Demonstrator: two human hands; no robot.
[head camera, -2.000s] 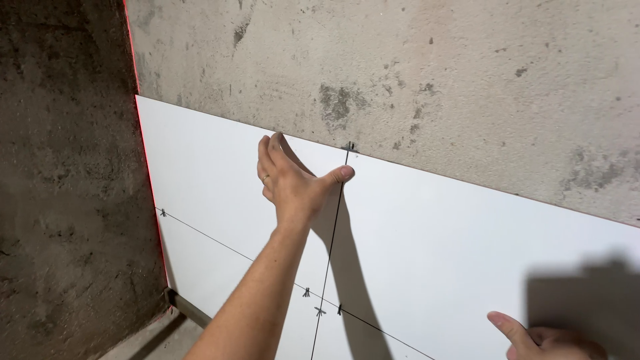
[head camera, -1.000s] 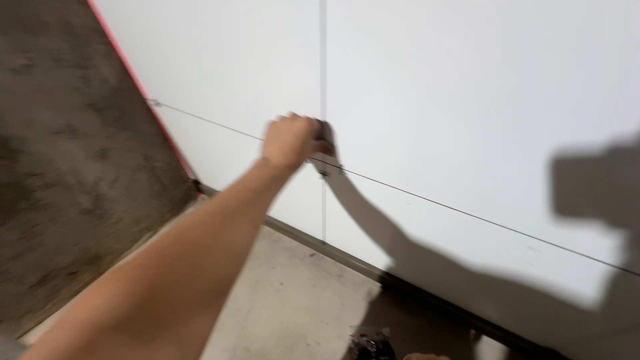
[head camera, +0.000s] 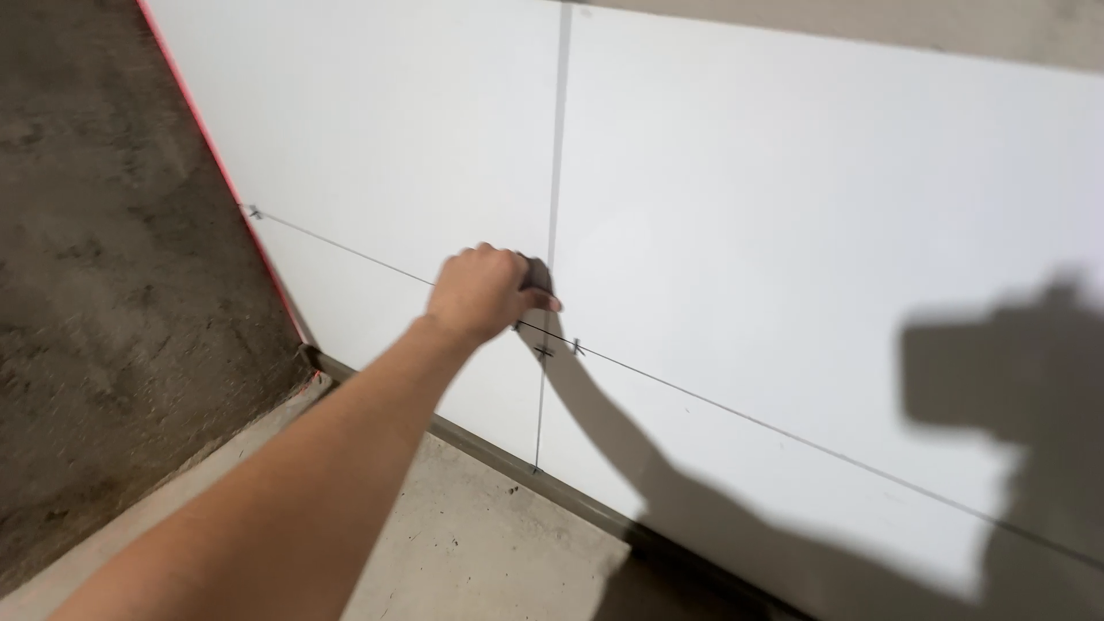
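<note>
My left hand (head camera: 483, 289) is against the white wall panels (head camera: 759, 207), beside their vertical seam (head camera: 559, 147) and just above where it meets the long sloping seam (head camera: 733, 405). Its fingers are curled and the thumb points right. A dark patch shows between fingers and thumb; whether it is a held thing or shadow cannot be told. Just below and right of the hand, small dark marks or spacers (head camera: 577, 347) sit at the seams, and another (head camera: 254, 212) lies near the left corner. My right hand is out of view.
A rough concrete wall (head camera: 103, 259) meets the panels at left, where a red laser line (head camera: 207, 129) runs. A dark strip (head camera: 517, 457) follows the panels' foot above the concrete floor (head camera: 457, 535). My shadow falls at right.
Two seconds ago my left hand was spread at the panels' top edge; it has moved down to the seam crossing. My right hand has left the view. The view has tilted down.
</note>
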